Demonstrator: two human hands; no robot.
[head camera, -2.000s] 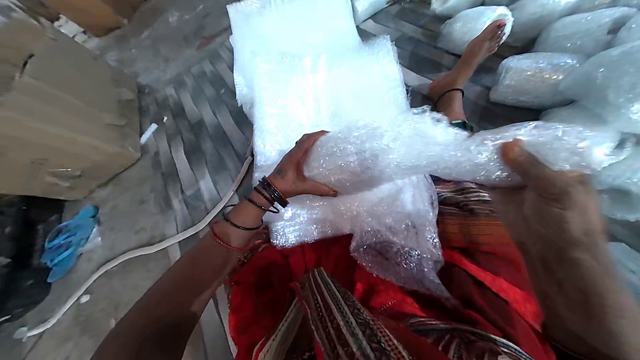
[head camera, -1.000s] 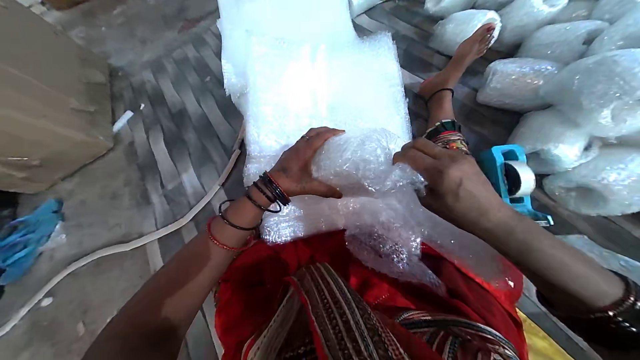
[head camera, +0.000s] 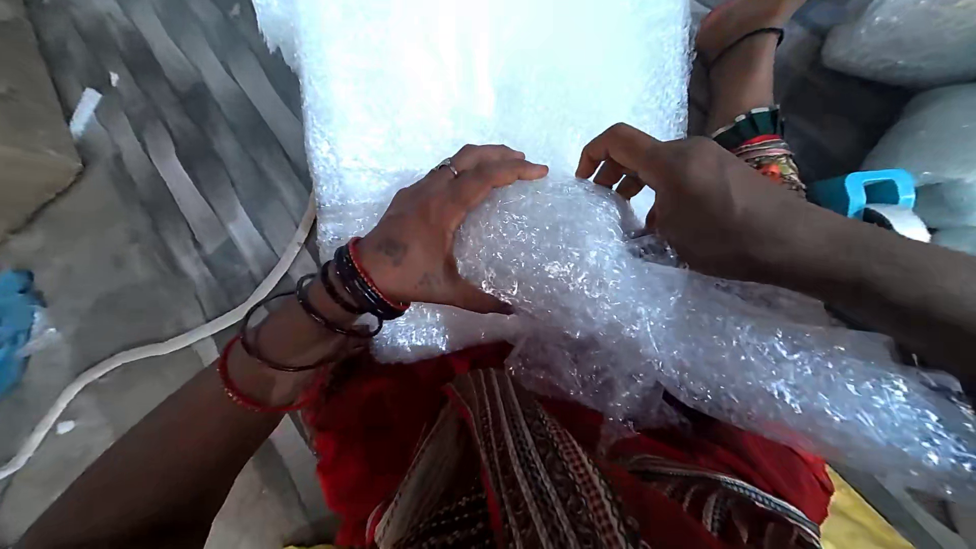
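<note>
A rounded bundle of clear bubble wrap (head camera: 557, 244) lies across my lap, with a loose tail of wrap trailing to the lower right. My left hand (head camera: 450, 229) is spread around the bundle's left end, thumb below and fingers on top. At its upper right, my right hand (head camera: 663, 183) has bent fingers at the wrap's edge; whether they pinch it is unclear. Beneath and beyond both hands lies a stack of flat bubble wrap sheets (head camera: 488, 91). What the bundle holds inside is hidden.
A blue tape dispenser (head camera: 854, 191) sits at the right, by several wrapped bundles (head camera: 907, 46). A pale cable (head camera: 164, 347) runs over the floor at left, near a cardboard box (head camera: 30, 130) and a blue plastic item (head camera: 15, 328). My bare leg stretches out at upper right.
My right hand has moved from the bundle's right side to its upper edge. The wrap's tail now stretches far to the lower right. The view has moved closer.
</note>
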